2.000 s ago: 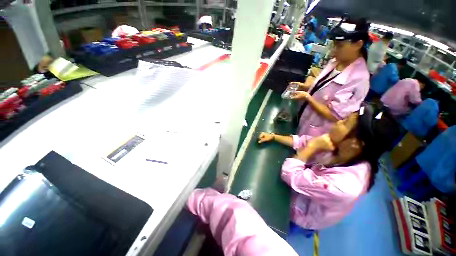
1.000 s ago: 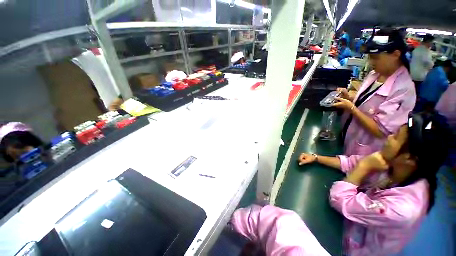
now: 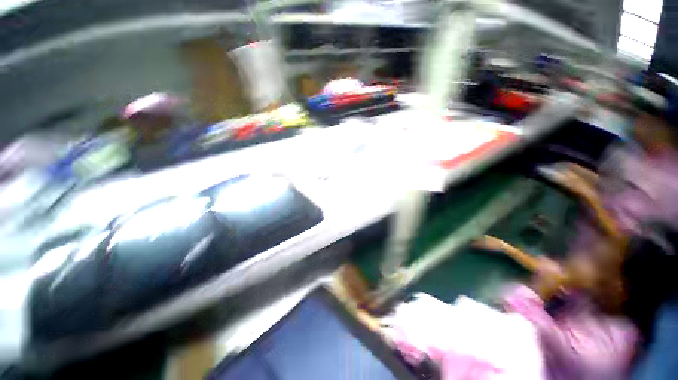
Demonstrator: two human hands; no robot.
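The view is strongly blurred. Glossy dark blue-grey rounded devices [image 3: 163, 230] lie in a row on dark trays on the white shelf at left. A flat blue-grey panel with a dark rim [image 3: 312, 345] is at the bottom centre, below the shelf edge. A blurred hand [image 3: 358, 291], perhaps my right hand, is at the panel's upper right edge. A pink sleeve beside it runs to the bottom edge. Whose hand it is, and whether it grips the panel, cannot be told. My left hand is not in view.
The white shelf [image 3: 357, 174] crosses the view, with a pale post [image 3: 446, 63] and a red strip [image 3: 479, 148] on it. Coloured items [image 3: 349, 96] stand along its far side. The green belt [image 3: 453, 271] runs below. People in pink are close at right; others are behind the shelf.
The view has swung left, so the shelf and devices lie more across it. The blue-grey panel now shows at the bottom. The pink sleeve appears farther right.
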